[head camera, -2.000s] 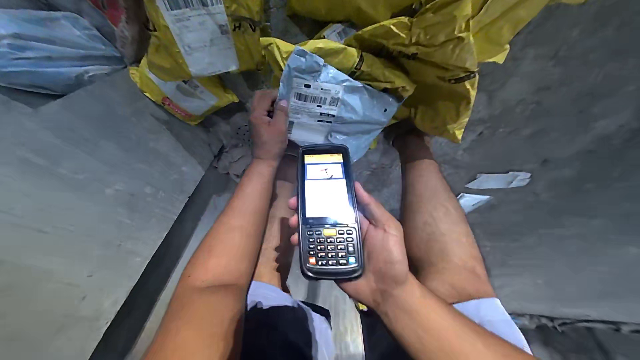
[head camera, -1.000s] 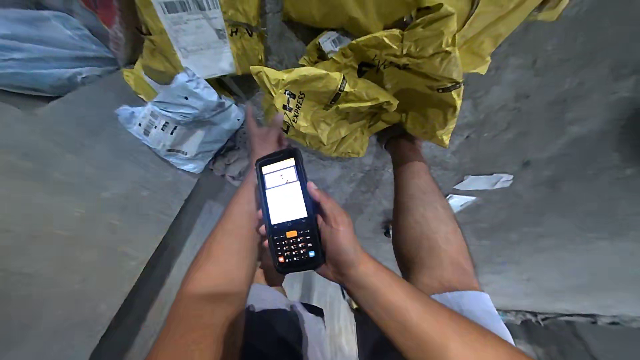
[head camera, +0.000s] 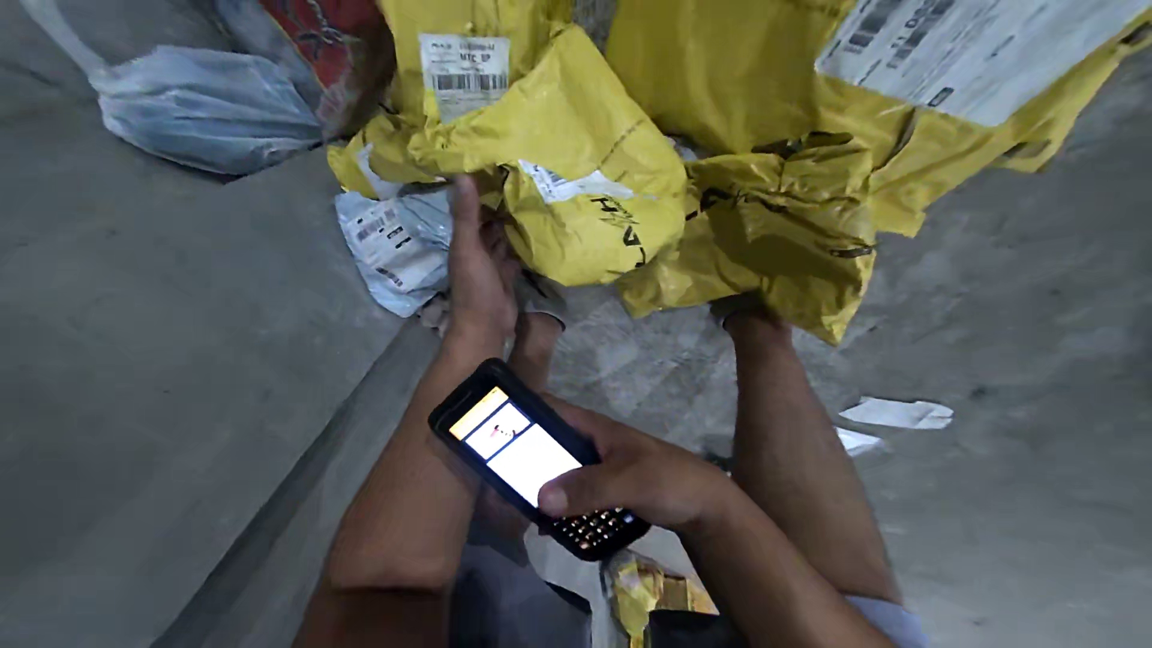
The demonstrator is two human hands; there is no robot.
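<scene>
My right hand [head camera: 639, 468] grips a black handheld barcode scanner [head camera: 531, 459] with a lit screen and a keypad; its thumb lies over the screen's lower edge. Above it, my left hand [head camera: 481, 261] is raised at the left edge of a yellow plastic mailer [head camera: 594, 117], thumb up; its fingers are partly hidden behind or against the mailer, so whether they grip it is unclear. A light blue plastic mailer [head camera: 396, 247] with a label lies just left of that hand. Another crumpled yellow mailer [head camera: 765, 234] rests at the right, by my foot.
Further yellow mailers, one with a large white label [head camera: 963, 54], lie along the top. A pale blue plastic bag [head camera: 207, 108] and a red package [head camera: 337, 45] are at upper left. White paper scraps [head camera: 895, 413] lie on the concrete floor at right. A yellow package [head camera: 643, 594] sits between my legs.
The light blue mailer, under my left hand two seconds ago, now lies to the left. A yellow mailer has come beside my left hand. The scanner has tilted, and my right thumb has moved over its screen.
</scene>
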